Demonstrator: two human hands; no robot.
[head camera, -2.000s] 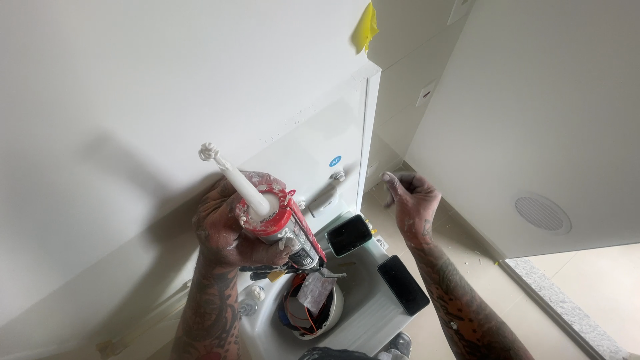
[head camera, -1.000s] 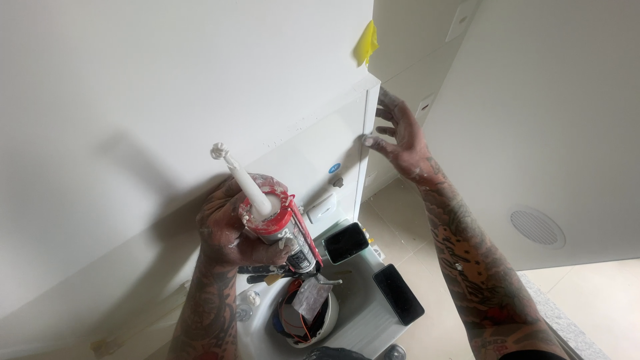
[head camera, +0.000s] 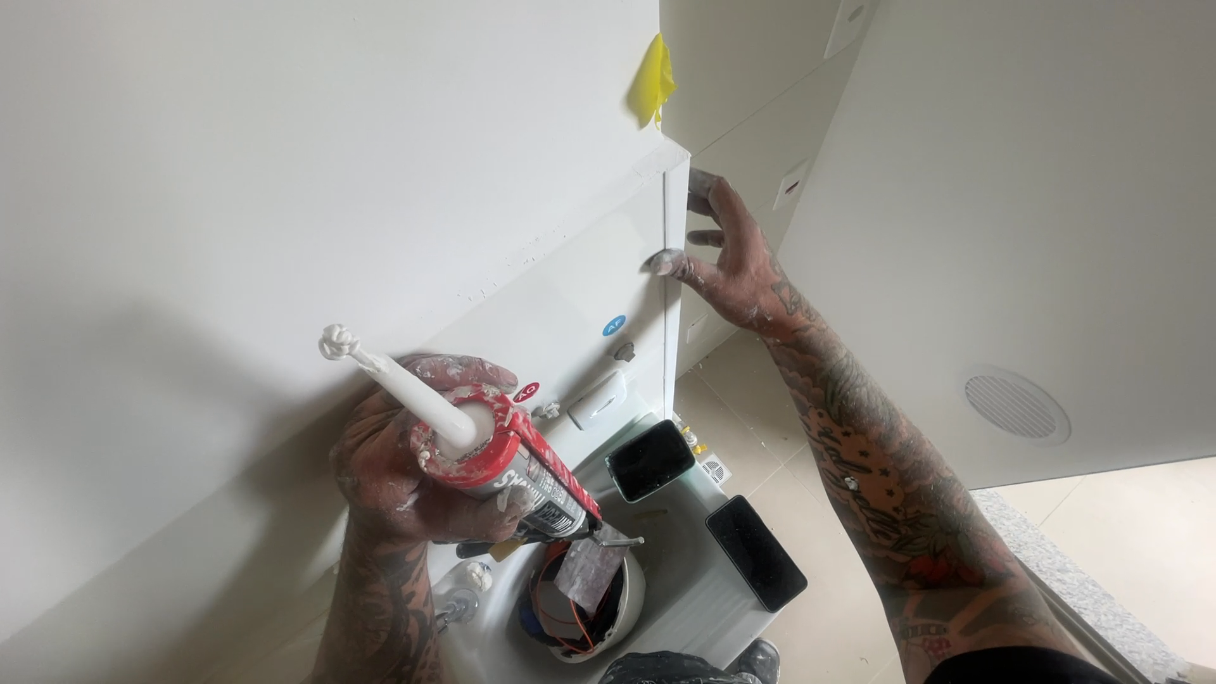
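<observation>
My left hand (head camera: 418, 456) grips a red caulking gun (head camera: 560, 456) loaded with a sealant cartridge (head camera: 541, 503). Its white nozzle (head camera: 418, 399) points up and left, with a curled blob of white sealant at the tip. My right hand (head camera: 727, 252), smeared with white residue, is at the white corner edge (head camera: 675, 285) of the wall, thumb on the front face and fingers around the far side. It holds no tool. Both forearms are tattooed.
Below is a white sink (head camera: 665, 570) holding a white bucket (head camera: 627, 608) with tools. Two black smartphones (head camera: 651, 461) lie on its rim. A yellow piece of material (head camera: 655, 81) sticks to the wall corner. At right stands a white door (head camera: 997, 237) with a round vent (head camera: 1016, 404).
My right hand has moved up and left from open space beside the wall to the corner edge, where it stays over the last second. The left hand still holds the caulking gun.
</observation>
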